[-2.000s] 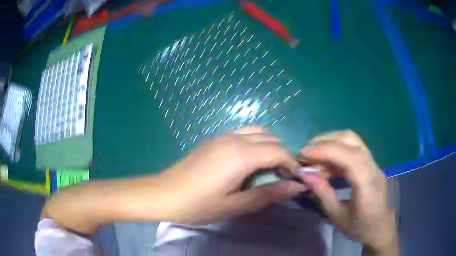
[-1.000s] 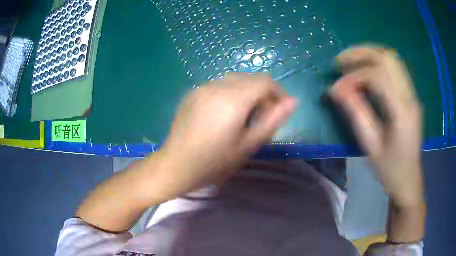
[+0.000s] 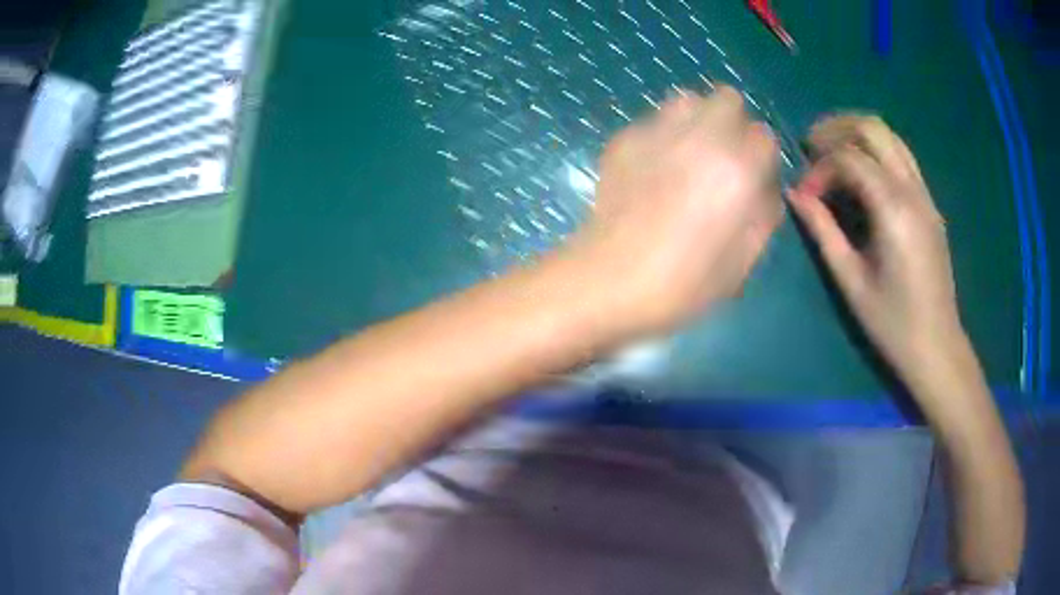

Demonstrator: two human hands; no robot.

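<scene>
A clear plastic receiving tray (image 3: 523,116) lies on the dark green bench in front of me, blurred, with no discs that I can make out. My left hand (image 3: 692,203) is over the tray's right part, back of the hand up, fingers curled and hidden. My right hand (image 3: 878,215) is just right of the tray's edge, thumb and index finger brought together in a pinch. Whether anything small is between the fingertips of either hand cannot be made out. The hands are close but apart.
A source blister tray (image 3: 174,116) with rows of dark discs lies on a light green mat (image 3: 163,250) at left. A whitish tray stack (image 3: 49,157) is at the far left. A green label (image 3: 177,317) is at the front left edge. A red object (image 3: 770,21) lies at the top. Blue tape runs at right.
My left hand has moved right and away from me, over the tray and nearer my right hand. My right hand has stayed near the tray's right edge. The whole view has shifted slightly.
</scene>
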